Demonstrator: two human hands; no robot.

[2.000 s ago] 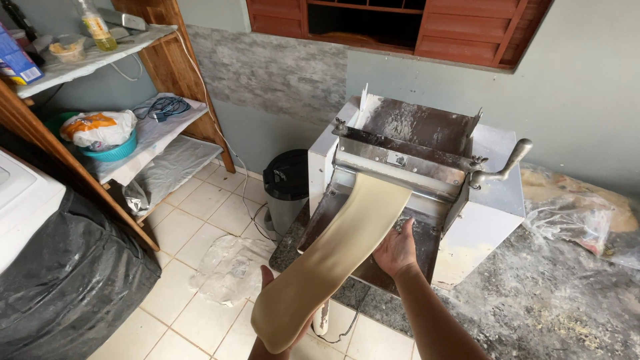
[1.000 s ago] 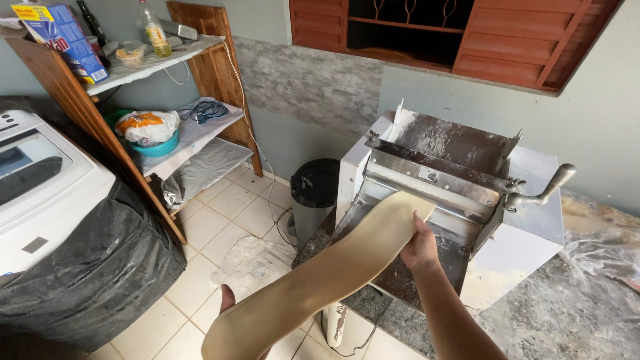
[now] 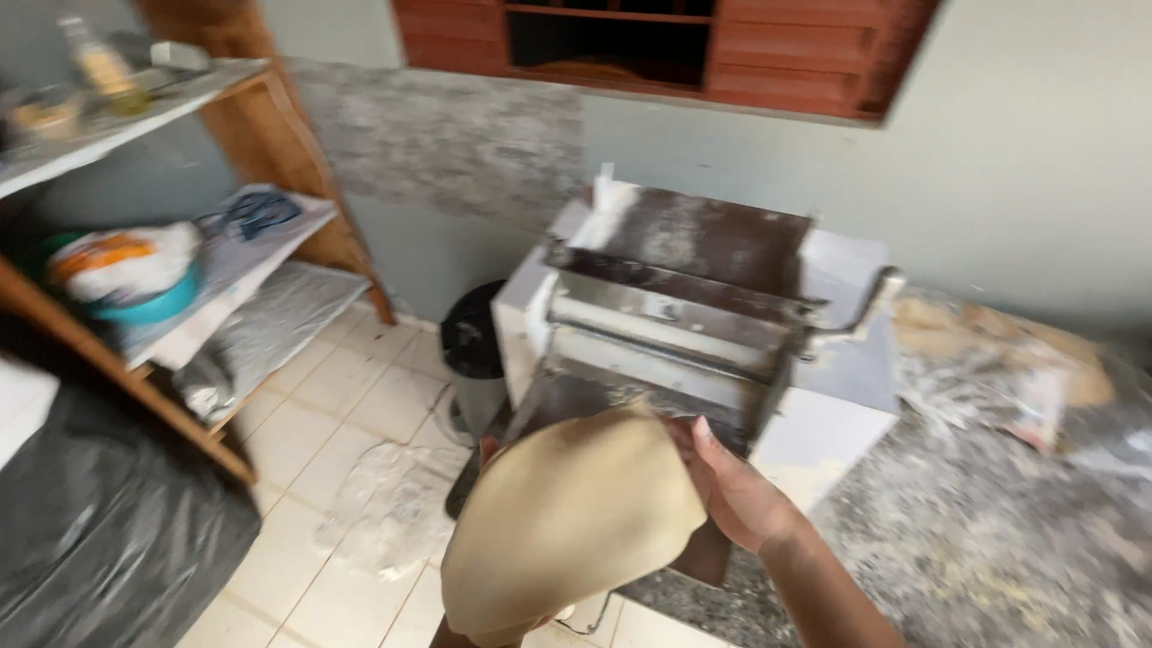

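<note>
A folded sheet of pale dough [image 3: 576,522] hangs between my two hands, in front of a dough sheeter [image 3: 666,333] with metal rollers, a side crank and dark, floured trays. My right hand [image 3: 733,490] holds the dough's right edge, over the lower tray. Most of my left hand [image 3: 490,630] is hidden under and behind the dough; a fingertip shows at its upper left edge and part of the hand at the bottom. The dough is apart from the rollers.
The sheeter stands on a floured granite counter [image 3: 981,531], with plastic bags [image 3: 1017,369] at the right. A lidded bin [image 3: 472,342] is behind the dough on the tiled floor. Wooden shelves [image 3: 297,153] with a blue basin [image 3: 157,297] stand left, a black cover [image 3: 117,531] below.
The dough, a long strip reaching the sheeter's rollers two seconds ago, has come away from them and is now gathered into a shorter fold. My hands have come closer together.
</note>
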